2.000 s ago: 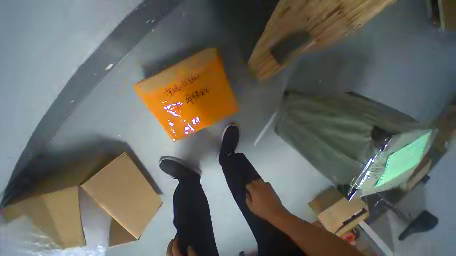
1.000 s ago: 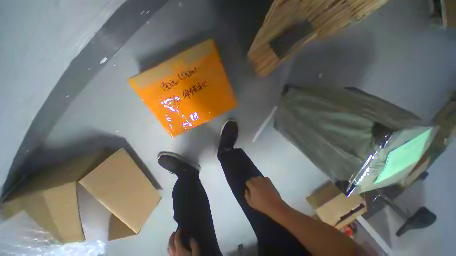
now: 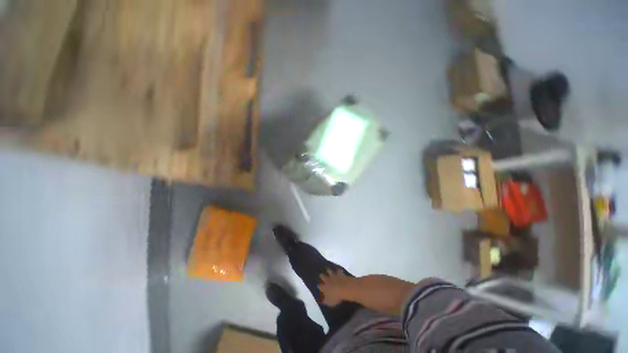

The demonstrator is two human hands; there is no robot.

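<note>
My right hand (image 3: 335, 287) rests on my right knee with its fingers somewhat apart, holding nothing, slightly blurred. My left hand is out of the picture. The wrapped parcel (image 3: 314, 178) stands on the floor ahead of my feet, in shiny clear plastic with dark corners. A pale green sheet (image 3: 342, 139) lies on its top. The orange carton (image 3: 222, 244) sits on the floor to the left of my feet, its writing blurred.
A large wooden crate or pallet (image 3: 148, 89) fills the upper left. Brown cartons (image 3: 457, 180) and a red item (image 3: 523, 201) lie at right beside a desk edge (image 3: 586, 227). Another brown carton (image 3: 242, 341) is at the bottom.
The view has swung right and widened, bringing the desk edge and more of the wooden crate into the picture. My left hand has gone out of view. My right hand stays on my leg.
</note>
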